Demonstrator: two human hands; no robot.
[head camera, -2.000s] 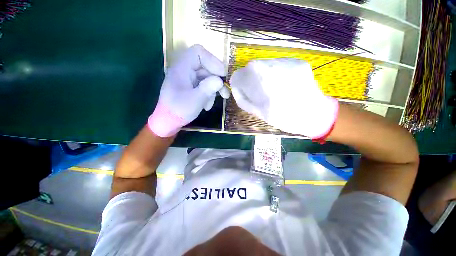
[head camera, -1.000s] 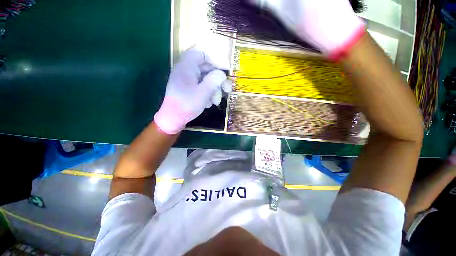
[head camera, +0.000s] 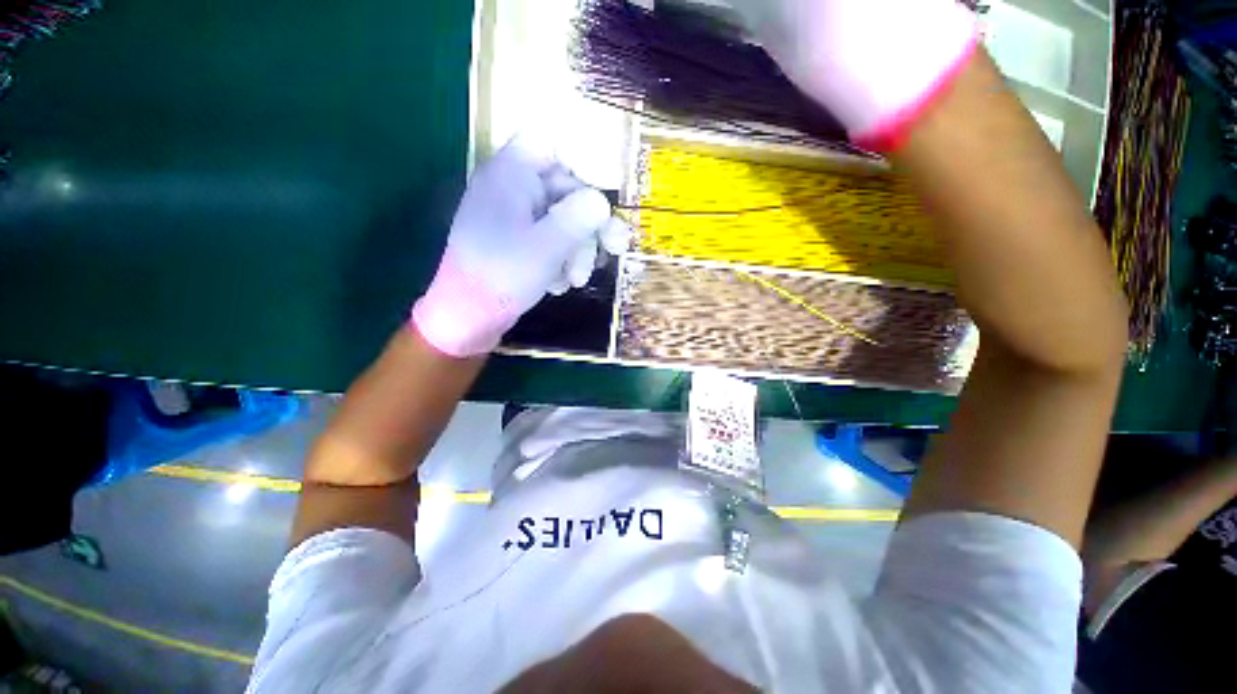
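Observation:
My left hand (head camera: 522, 231), in a white glove with a pink cuff, is closed with thumb and finger on a small dark connector housing (head camera: 613, 201), mostly hidden. A dark wire and a yellow wire (head camera: 811, 307) trail right from it over the yellow and brown wires. My right hand (head camera: 855, 54), gloved, is at the top edge, partly cut off, over the purple wires (head camera: 678, 65); its fingertips are out of view, so its hold cannot be told.
The white tray (head camera: 623, 292) also holds yellow wires (head camera: 760, 170), brown wires (head camera: 705, 319) and black pieces (head camera: 563, 323) near my left hand. Mixed-colour harnesses (head camera: 1140, 176) lie on the green bench (head camera: 244, 203) at right. Another person's arm (head camera: 1167, 508) shows at lower right.
My right hand has left the left hand and moved up and away to the purple wires. The trailing wires are now uncovered. My left hand has stayed nearly in place.

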